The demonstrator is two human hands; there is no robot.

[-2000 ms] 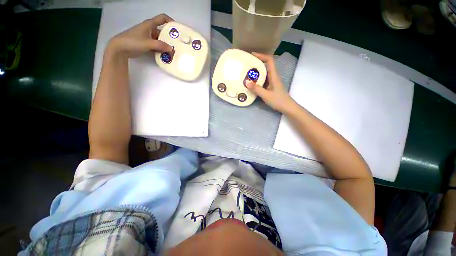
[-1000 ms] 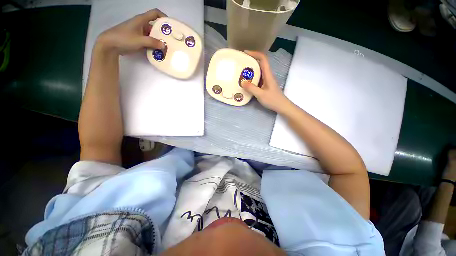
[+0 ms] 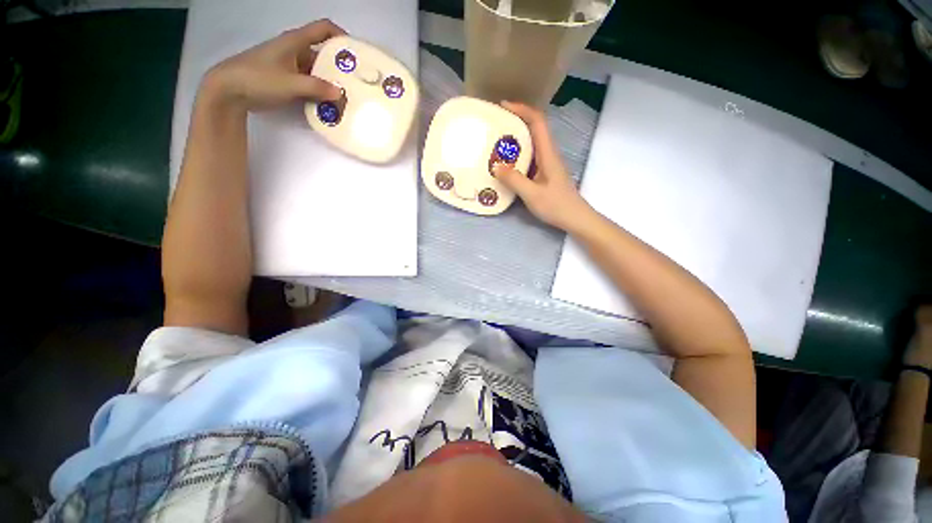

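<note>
My left hand [image 3: 276, 69] grips a cream rounded-square humidifier head [image 3: 380, 121] above the left white pad, thumb beside its dark display, which glows blue. Its two round nozzles face up near its top. My right hand [image 3: 540, 176] grips a second humidifier head [image 3: 457, 143] above the ribbed cloth, just in front of the water container. Its display also glows blue by my thumb, and its two nozzles are at the near edge. The two heads are side by side, close together. The fingers under both heads are mostly hidden.
The tall cream water container [image 3: 521, 56] stands at the top centre, cut off by the frame edge. White pads lie left [image 3: 337, 225] and right [image 3: 715, 204] of the grey-blue ribbed cloth [image 3: 480, 255] on the green bench [image 3: 858, 266]. Another person's arm [image 3: 913, 398] shows at the right edge.
Since two seconds ago, both hands and heads have shifted slightly left in the picture, along with the bench view. Both heads remain held, with displays lit.
</note>
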